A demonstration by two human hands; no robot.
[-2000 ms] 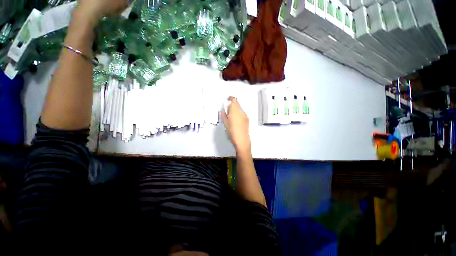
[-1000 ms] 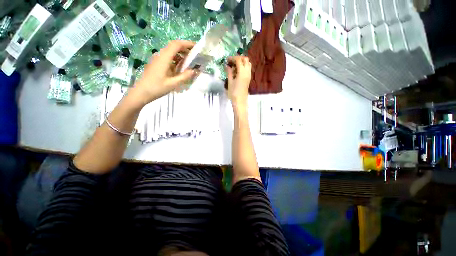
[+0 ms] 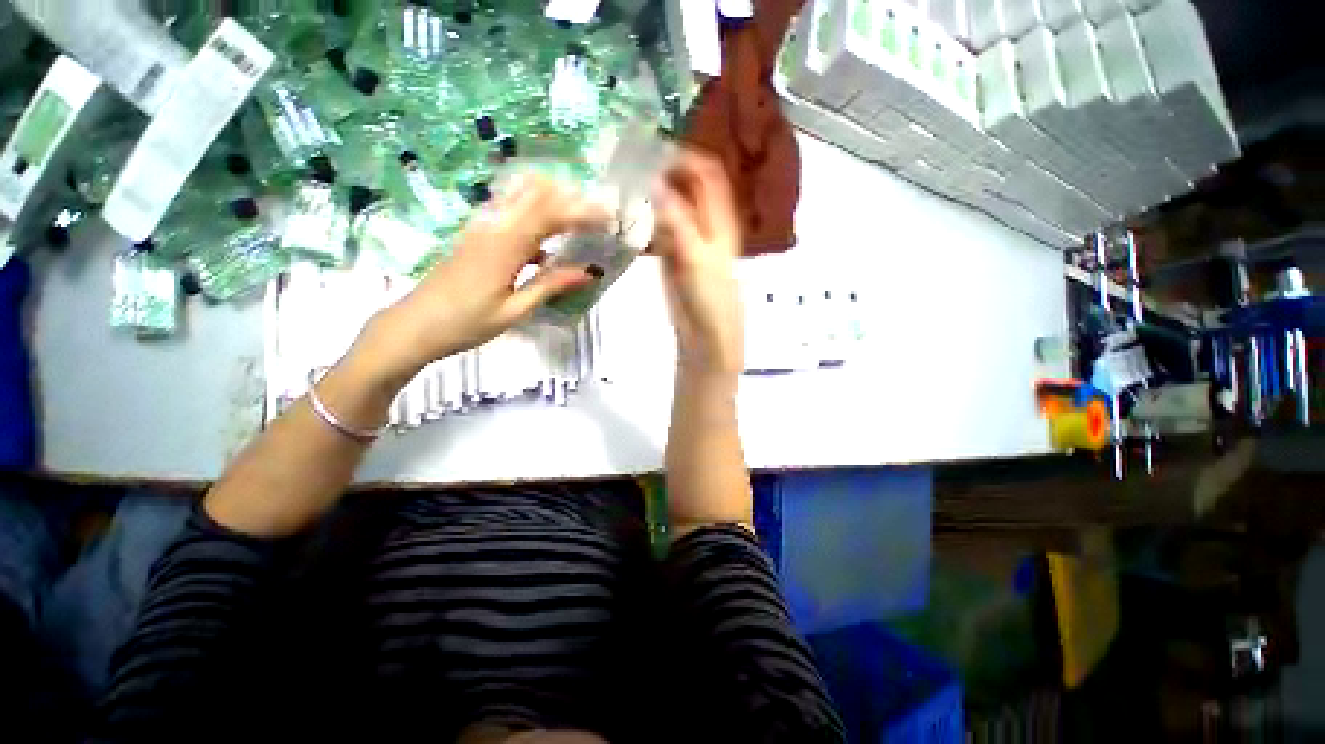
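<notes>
My left hand [image 3: 487,269] is shut on a carton [image 3: 589,269], held tilted above the back edge of the white inserts. My right hand [image 3: 701,218] is at the carton's upper right end and is blurred; whether its fingers grip anything there cannot be told. The thin white inserts [image 3: 480,371] lie side by side at the near table edge, partly under my left forearm and hand. A short row of closed cartons [image 3: 802,334] lies right of my right hand, its print washed out by glare.
A pile of green-tinted bottles [image 3: 422,109] fills the back left, with loose cartons [image 3: 189,131] on it. A reddish-brown cloth [image 3: 756,160] lies behind my right hand. Stacked cartons [image 3: 1003,109] stand back right. An orange and yellow object [image 3: 1075,417] sits at the right table corner.
My left hand went from the back-left pile to the middle and now holds a carton, tilted differently. My right hand moved up from the inserts to the carton's end.
</notes>
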